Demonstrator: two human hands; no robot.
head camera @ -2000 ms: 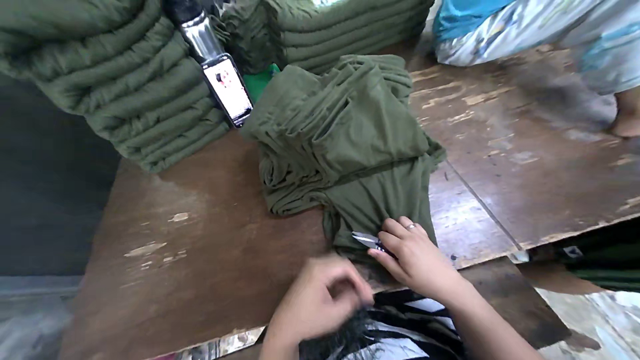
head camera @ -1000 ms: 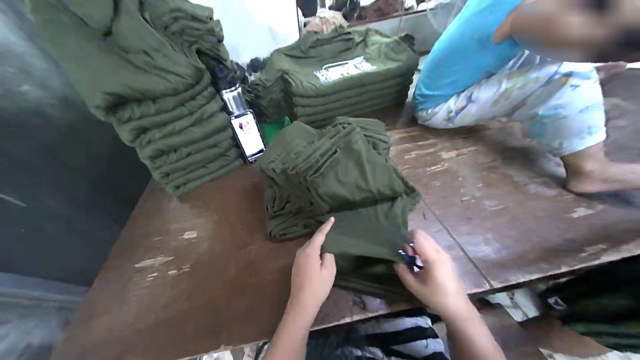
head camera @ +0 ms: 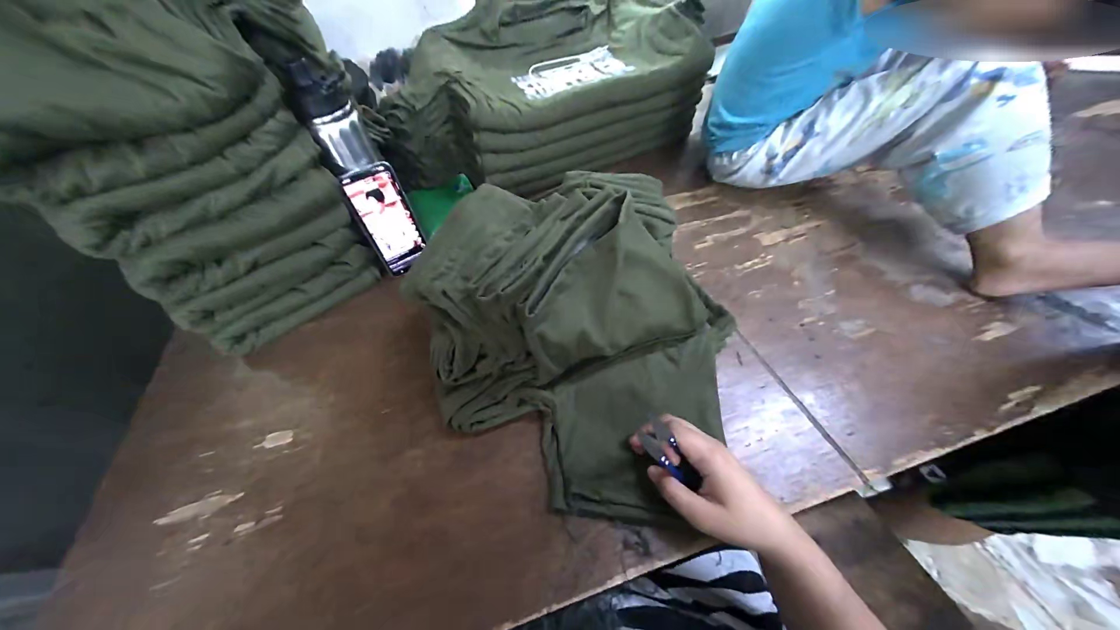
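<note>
My right hand (head camera: 713, 490) is closed around small thread snips (head camera: 669, 455) with a blue part and metal blades. It rests over the lower end of an olive green garment (head camera: 634, 420), which lies flat near the table's front edge. The garment runs up into a loose heap of folded green garments (head camera: 525, 271) at the middle of the table. My left hand is out of view.
Tall green garment stack (head camera: 236, 227) at left, with a phone (head camera: 385, 219) and metal bottle (head camera: 344, 136) beside it. Another folded stack (head camera: 586, 114) stands behind. A person in blue (head camera: 783, 79) sits on the worn wooden table (head camera: 350, 472) at right.
My left hand, on the garment a second ago, has left the view. The garment's lower end now lies flatter, and my right hand still holds the snips.
</note>
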